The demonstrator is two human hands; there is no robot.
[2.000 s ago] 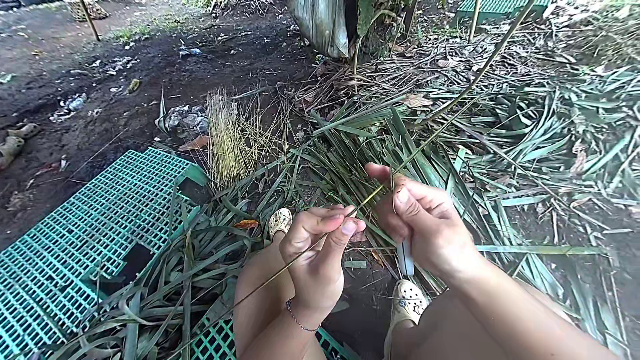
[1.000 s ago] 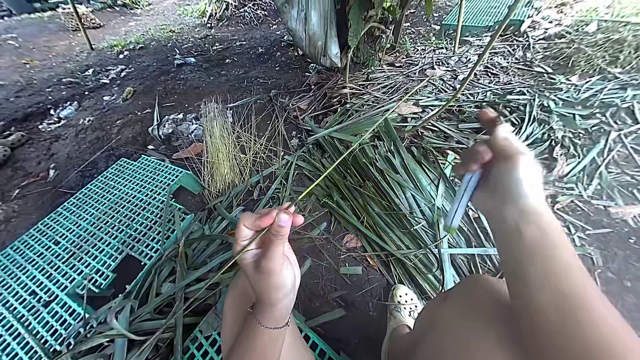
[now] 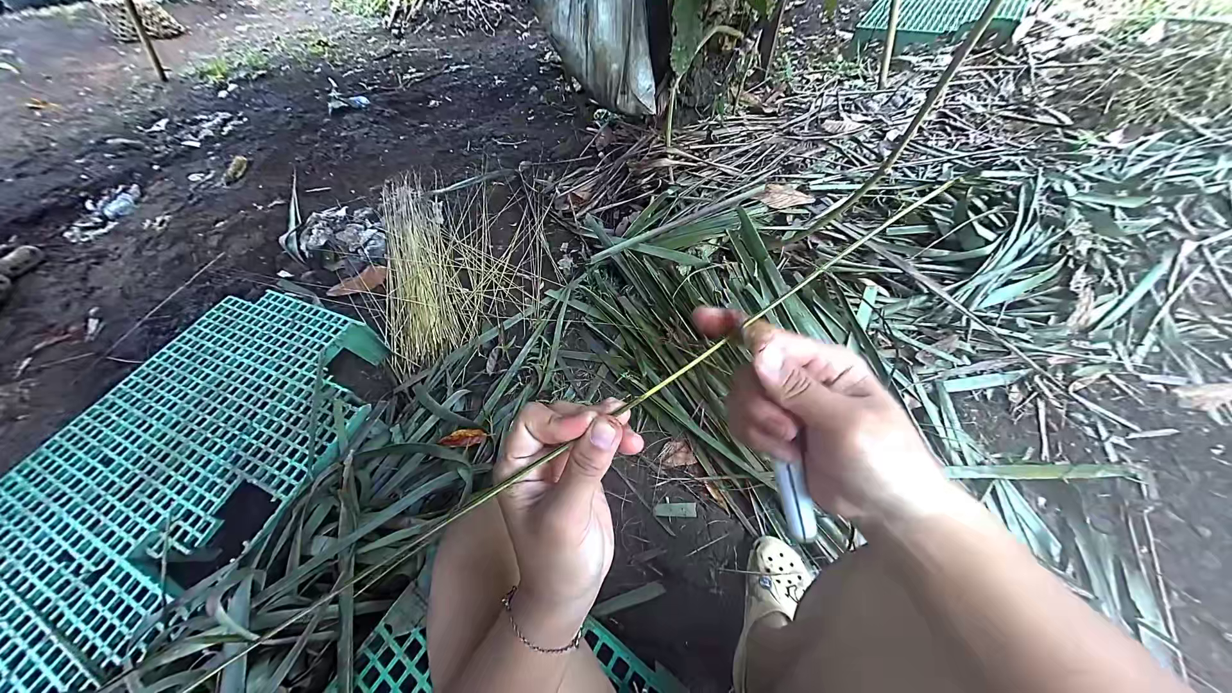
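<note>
My left hand [image 3: 568,481] pinches a long thin green-yellow leaf rib [image 3: 693,366] between thumb and fingers. The rib slants from the lower left up to the right. My right hand [image 3: 818,414] is slightly blurred and closed around a knife with a pale handle [image 3: 795,500], whose end sticks out below the fist; its blade is not plainly visible. The right thumb and forefinger are at the rib, a little up from the left hand. Below and behind the hands lies a heap of long green leaf strips [image 3: 674,318]. A bundle of thin yellowish ribs [image 3: 421,279] lies beyond the left hand.
A broken green plastic grating [image 3: 173,433] lies at the left, another piece [image 3: 395,654] beneath my legs. My foot in a cream clog [image 3: 775,577] is below the right hand. Cut leaves [image 3: 1049,241] cover the ground at right. A plant stem [image 3: 905,135] leans at the upper right.
A second ago my right hand was raised away to the right, off the rib; now it is back at the rib near my left hand. More of the rib looks yellow than two seconds ago.
</note>
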